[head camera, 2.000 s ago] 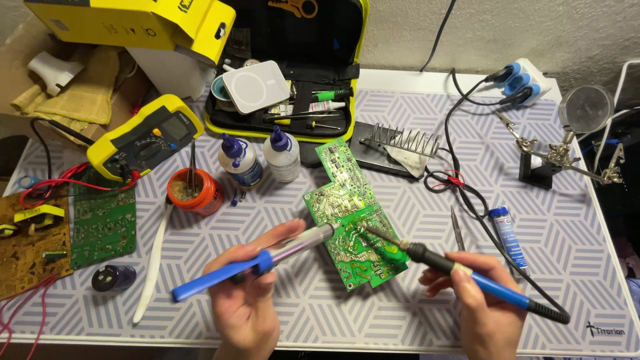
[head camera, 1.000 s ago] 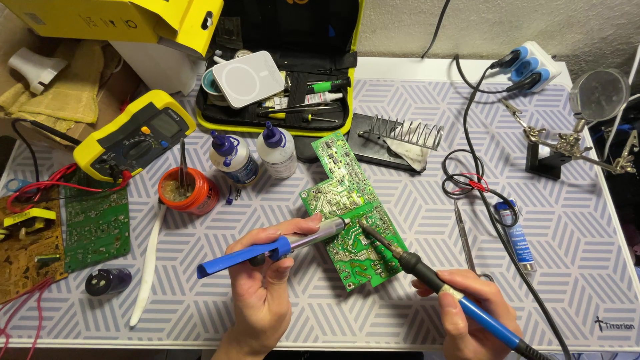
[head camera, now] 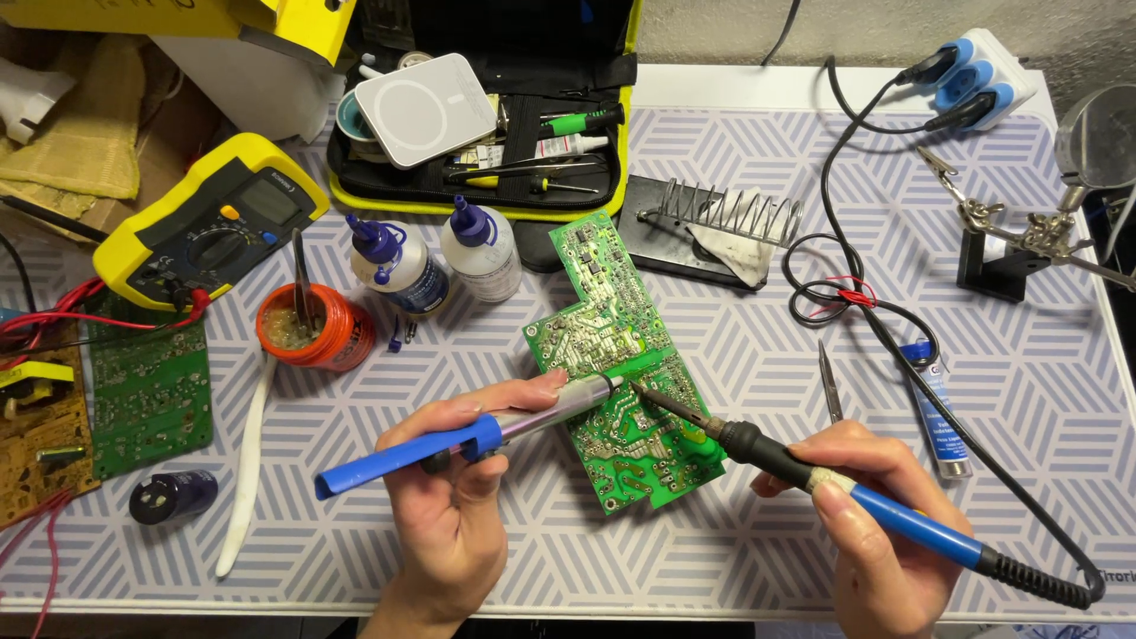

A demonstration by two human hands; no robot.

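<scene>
A green printed circuit board [head camera: 612, 346] lies solder side up on the patterned mat. My left hand [head camera: 457, 506] grips a blue and silver desoldering pump [head camera: 541, 410], its nozzle over the middle of the board. In my right hand [head camera: 874, 524] is a blue soldering iron [head camera: 914, 524], held like a pen; its tip meets or hovers just above the board beside the nozzle. Whether the tip touches a joint cannot be told. Green parts stick out under the board's lower right edge.
Left stand a yellow multimeter [head camera: 213, 222], an orange flux jar [head camera: 315, 328] and two bottles [head camera: 479, 253]. Behind are an open tool case [head camera: 399, 191] and a spring iron stand [head camera: 728, 213]. Tweezers [head camera: 830, 382], a blue tube [head camera: 941, 417], the iron's cable [head camera: 967, 426] and a magnifier stand [head camera: 994, 266] are at right.
The pump's nozzle and the iron's tip have come closer together over the board's middle. Both tools remain in my hands. The view has shifted somewhat.
</scene>
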